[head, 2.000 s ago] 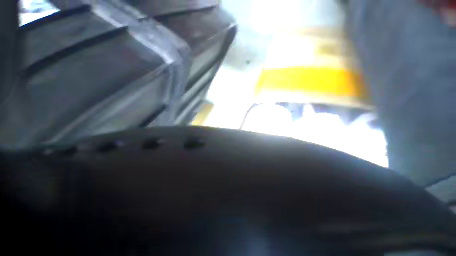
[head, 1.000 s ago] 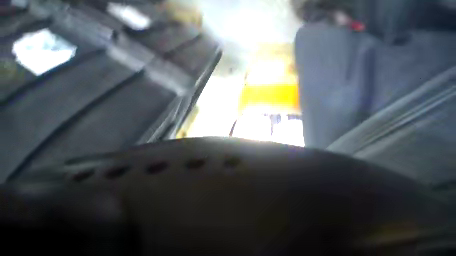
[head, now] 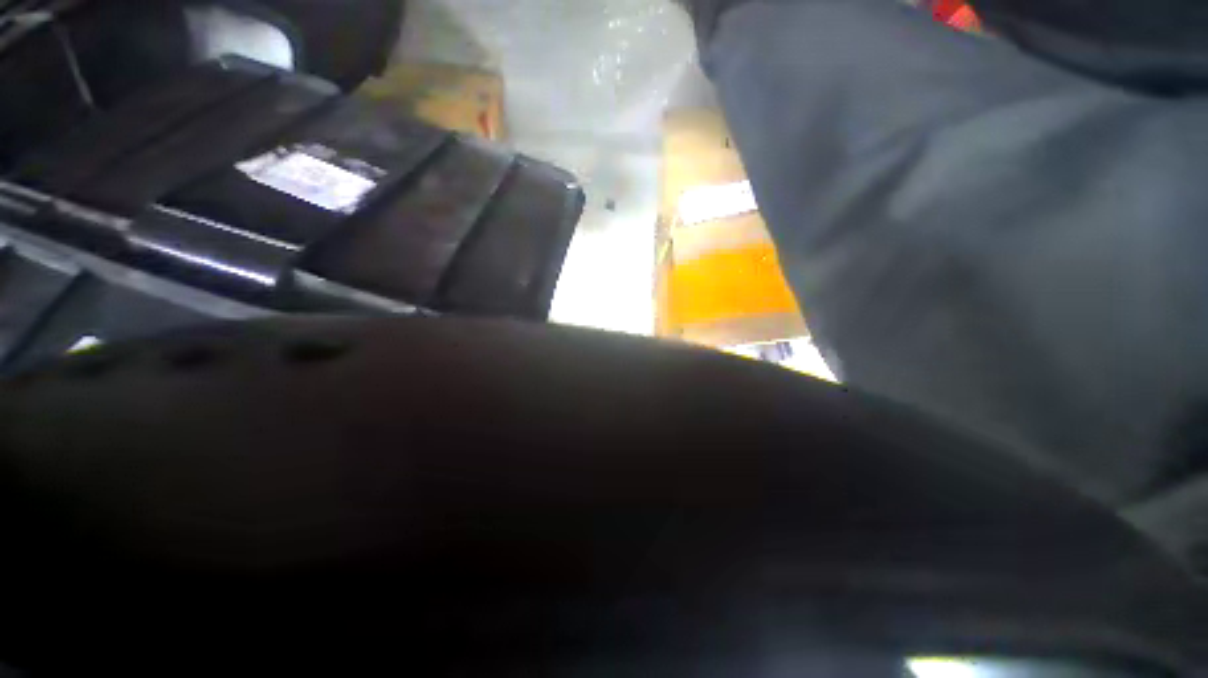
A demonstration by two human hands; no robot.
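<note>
A large dark curved housing fills the lower half of the view, with a few round holes along its upper left edge. Behind it at the left is a black ribbed plastic crate with a pale rim and a white label. Neither of my hands is in view; whether the dark housing hides them I cannot tell.
A cardboard carton with an orange-yellow tape band stands at the centre right. Another brown carton is behind the crate. Grey clothing of a person fills the right. Pale floor shows between crate and carton.
The view has shifted and sharpened. The crate's label and end now show more fully, and the grey clothing covers more of the right side. The housing's holes appear further left.
</note>
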